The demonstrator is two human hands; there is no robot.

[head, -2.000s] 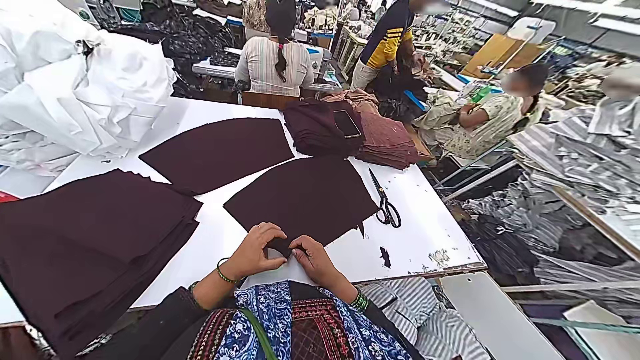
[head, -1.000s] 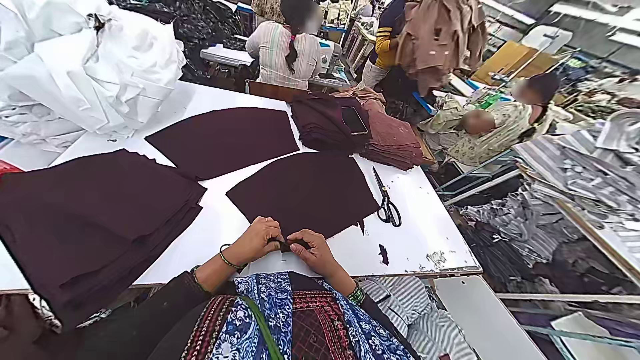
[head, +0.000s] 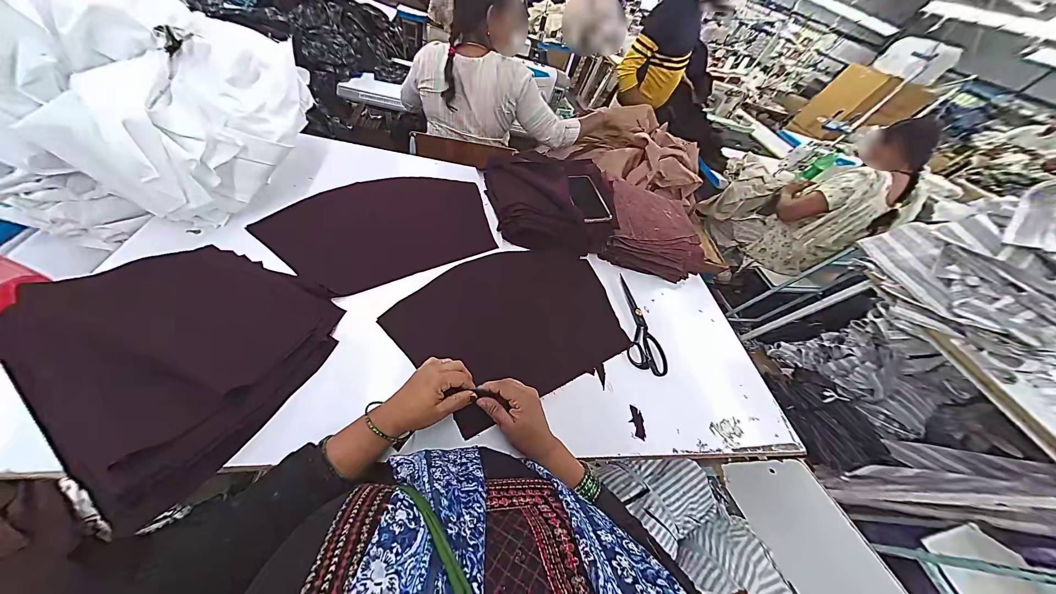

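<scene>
My left hand (head: 429, 400) and my right hand (head: 518, 415) meet near the front edge of the white table (head: 701, 404), fingertips pinching the near end of a dark maroon fabric piece (head: 503, 318). A small corner of dark cloth hangs below my fingers. Black-handled scissors (head: 643, 334) lie right of this piece, blades pointing away from me. Behind it rests another dark cut panel (head: 379, 231). A stack of dark maroon panels (head: 157, 355) lies at the left, its near part hanging over the table edge.
White fabric (head: 173, 115) is heaped at the back left. Folded dark cloth (head: 536, 202) with a phone (head: 590, 199) on it sits beside a reddish-brown stack (head: 656, 235). A dark scrap (head: 637, 421) lies at the right. Several people are beyond the table; striped fabric (head: 965, 272) is piled at the far right.
Tan cloth held up by a standing person one second ago now lies bunched behind the reddish-brown stack, where the seated person in white reaches to it. My hands stay together on the dark fabric.
</scene>
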